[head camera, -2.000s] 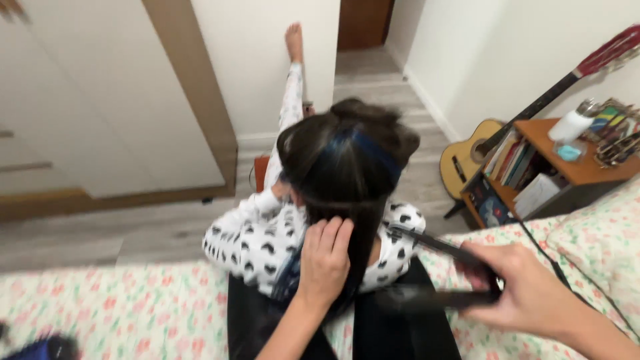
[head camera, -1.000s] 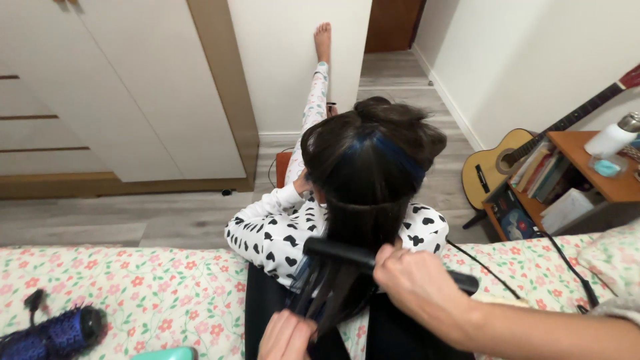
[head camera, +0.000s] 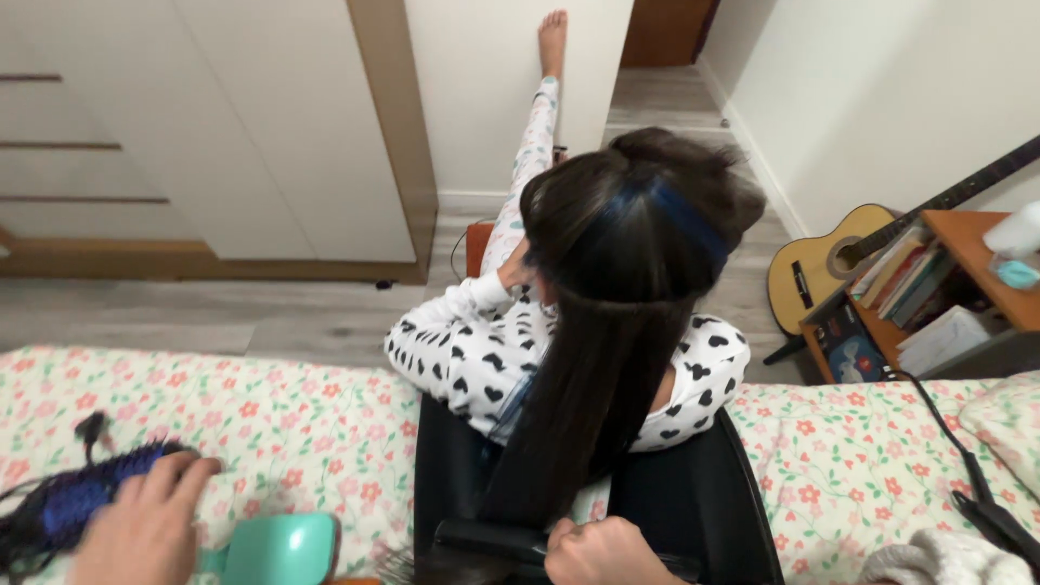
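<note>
The long dark hair [head camera: 581,390] of a seated person hangs down the back, its upper part gathered on top. My right hand [head camera: 609,556] grips a black hair straightener [head camera: 487,538] lying across the lower lengths, at the bottom centre. My left hand [head camera: 142,520], blurred, is over a blue and black round hairbrush [head camera: 77,496] at the lower left; whether it touches the brush cannot be told. A teal paddle brush [head camera: 280,548] lies on the bed just right of that hand.
A floral bedspread [head camera: 325,439] spans the foreground. A wooden shelf [head camera: 959,260] with books and an acoustic guitar [head camera: 821,260] stand at the right. A black cable [head camera: 934,410] and a light knitted cloth [head camera: 942,561] lie on the bed. A wardrobe [head camera: 301,138] stands at the left.
My left hand has let go of the hair and moved left to the round brush. The straightener in my right hand has moved down toward the hair ends.
</note>
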